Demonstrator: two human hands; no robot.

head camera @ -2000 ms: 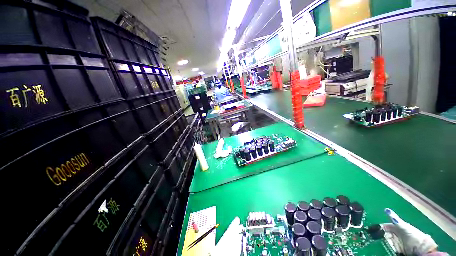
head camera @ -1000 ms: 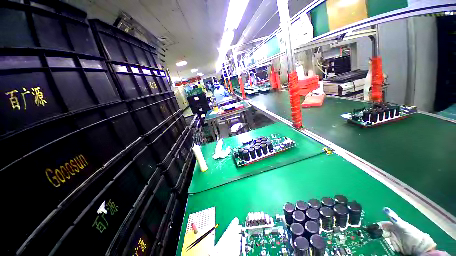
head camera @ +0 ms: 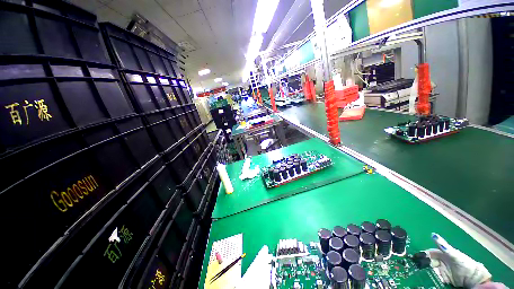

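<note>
A green power board [head camera: 307, 274] lies on the bright green mat at the bottom of the view, its lower part cut off by the edge. A cluster of tall black capacitors [head camera: 351, 255] stands on it. My right hand [head camera: 457, 265], in a white glove, is at the board's right end, with a blue tip [head camera: 439, 241] at the fingers. The fingers are beside a small black part on the board; whether they grip it I cannot tell. A white gloved shape [head camera: 258, 272], likely my left hand, touches the board's left edge; its fingers cannot be made out.
Black totes [head camera: 73, 141] are stacked along the left. Dark tweezers [head camera: 227, 267] lie on yellow and dotted note sheets [head camera: 230, 248]. Farther up the bench are another board [head camera: 297, 169], a white tube [head camera: 225, 179] and a crumpled white cloth [head camera: 248, 169]. The conveyor [head camera: 394, 158] on the right carries a board [head camera: 426, 129].
The view has shifted very slightly. Both white-gloved shapes and the boards keep their places.
</note>
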